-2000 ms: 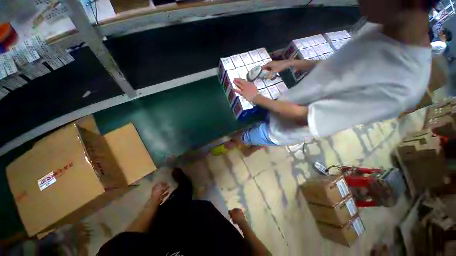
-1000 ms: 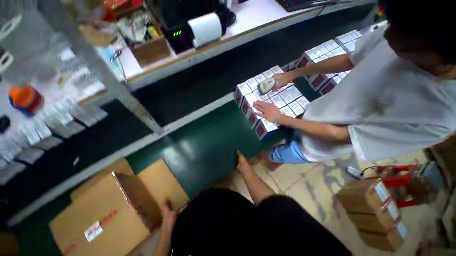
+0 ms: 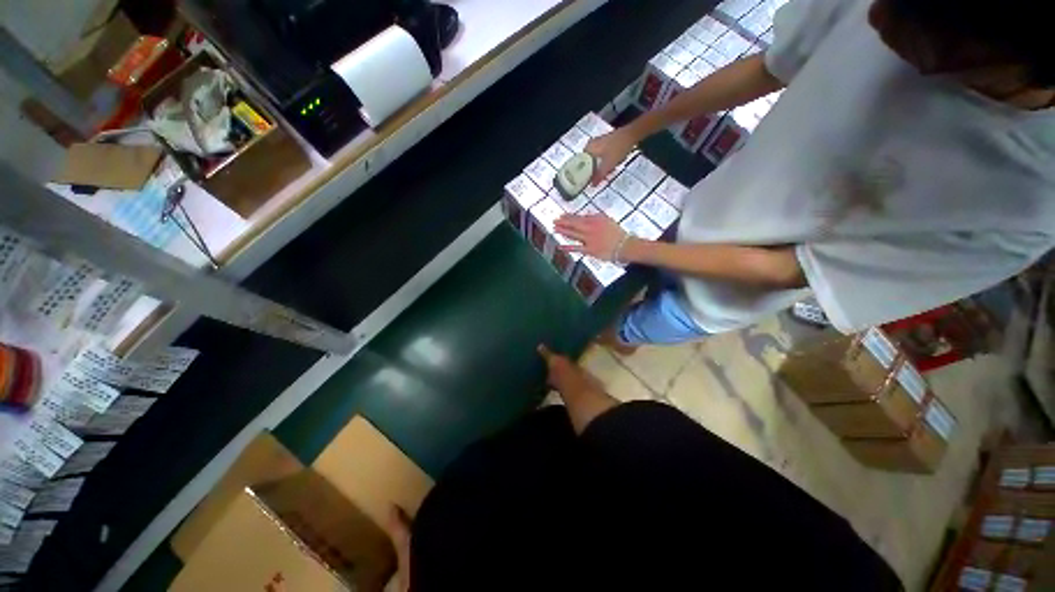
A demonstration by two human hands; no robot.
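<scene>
A large brown carton [image 3: 244, 524] with open flaps lies on the green bench surface at the lower left, cut off by the bottom edge. My left hand [image 3: 400, 534] is at the carton's right side by a flap, mostly hidden by my dark clothing; its grip cannot be told. My right hand [image 3: 555, 368] is at the near edge of the green surface [image 3: 449, 328], with no object seen in it. Beyond it, another person holds a grey-white scanner [image 3: 573, 176] over a block of small white-topped boxes [image 3: 634, 191], the other hand resting on them.
The person [image 3: 879, 185] stands at the right. Another box block [image 3: 702, 52] is behind. A white shelf [image 3: 492, 26] holds a black printer [image 3: 312, 106] with a white roll, and an open box [image 3: 251, 162]. Label strips [image 3: 72, 445] hang at the left. Brown cartons [image 3: 862, 399] stand on the floor.
The view has shifted. My hands have moved from beside my body to the carton and the green surface's edge. The other person's scanner has moved over the boxes.
</scene>
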